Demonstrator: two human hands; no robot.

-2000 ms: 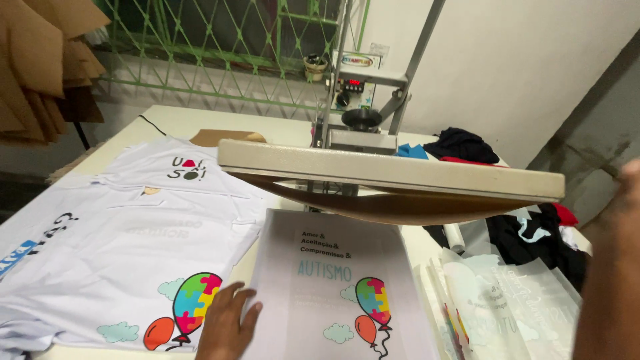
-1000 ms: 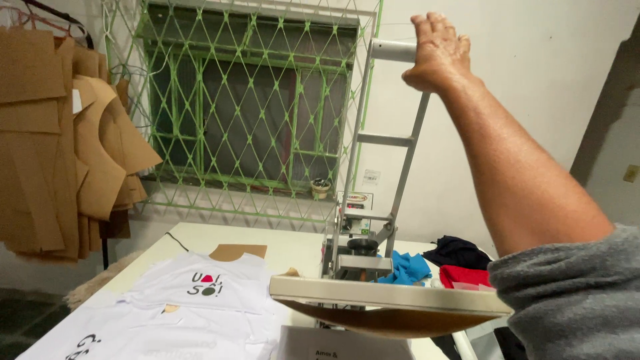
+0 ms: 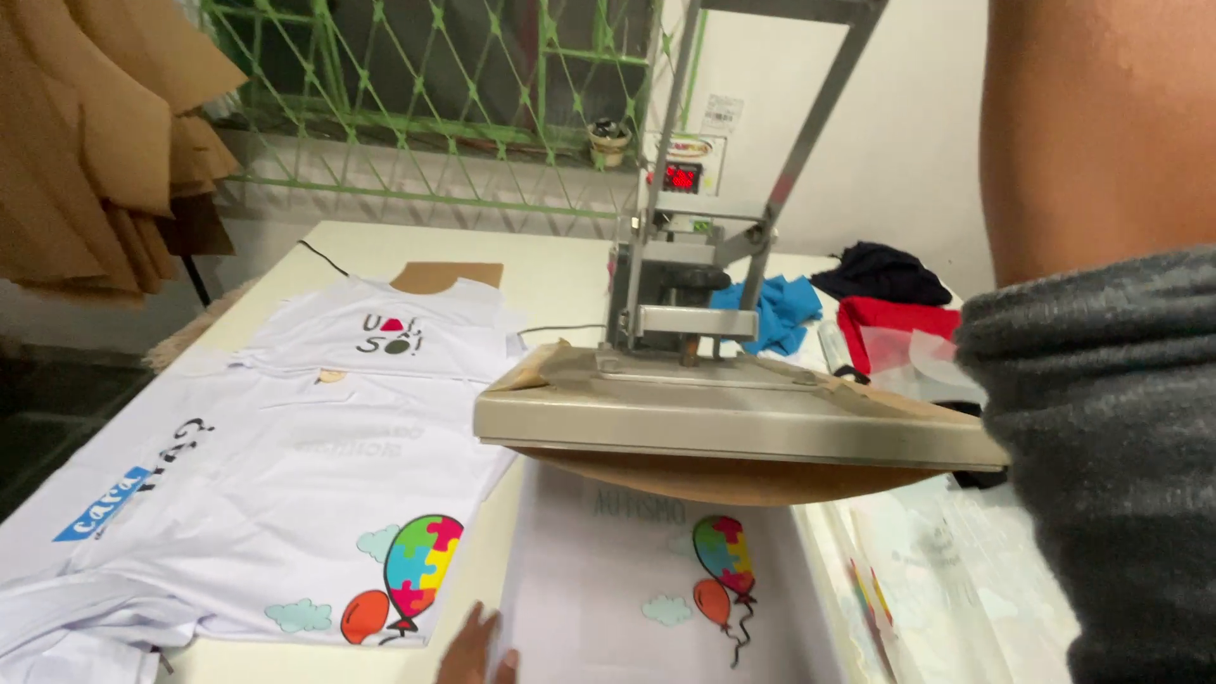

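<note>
A heat press has its upper platen (image 3: 741,423) raised, with brown sheeting bulging beneath it. Below lies white fabric (image 3: 589,579) printed with puzzle-piece balloons and small clouds. At the bottom edge, my left hand (image 3: 475,651) is beside the fabric's left side, partly cut off; whether it grips the cloth cannot be told. My right forearm (image 3: 1092,133), in a grey sleeve, rises at the right, and its hand is out of frame. The press's lever frame (image 3: 817,114) stands upright behind the platen. White printed shirts (image 3: 313,494) lie to the left.
Blue cloth (image 3: 774,313), red cloth (image 3: 883,328) and black cloth (image 3: 883,275) lie behind the press on the right. Translucent sheets (image 3: 950,570) rest at the lower right. Brown paper patterns (image 3: 104,142) hang at the left, and a green window grille (image 3: 427,104) is behind.
A second ago my right hand was up at the top bar of the lever frame; now it is out of view. My left hand, unseen then, shows at the bottom. The view has tilted down.
</note>
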